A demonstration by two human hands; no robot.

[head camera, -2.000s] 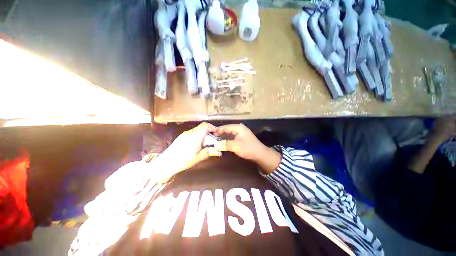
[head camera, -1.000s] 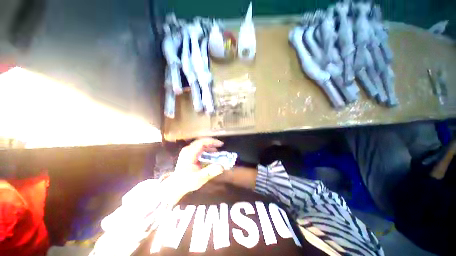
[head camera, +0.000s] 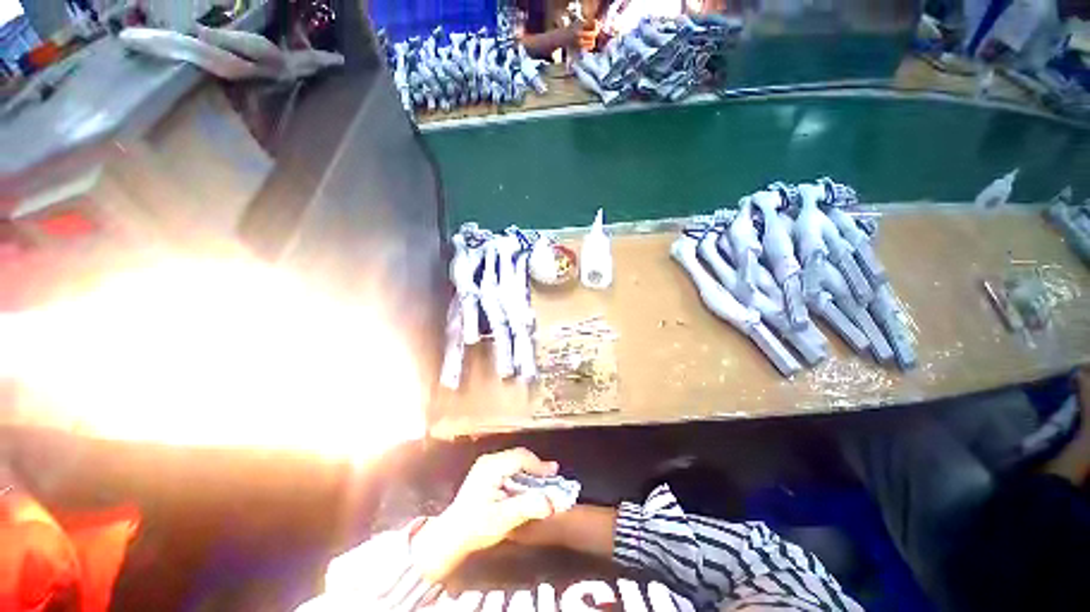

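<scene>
My left hand [head camera: 488, 505] holds a small grey-white part [head camera: 547, 487] over my lap, below the bench edge. The part's right end sticks out past my fingers; the rest is mostly hidden. My right hand [head camera: 559, 526] is largely behind my left hand and the part. Its wrist and striped sleeve show, but its fingers are hidden, so I cannot tell if it grips anything.
Pale limb parts lie in a small group [head camera: 493, 299] and a larger pile [head camera: 783, 269] on the tan bench [head camera: 651, 359]. Between them stand a white nozzle bottle [head camera: 595, 257] and a flat pad [head camera: 576, 389] with pins. Behind runs a green conveyor [head camera: 669, 155]. Strong glare fills the left. A person sits at right.
The view has tilted up, showing the conveyor and far bench. Since two seconds ago, my right hand has gone from beside my left hand to behind it; the part now shows more.
</scene>
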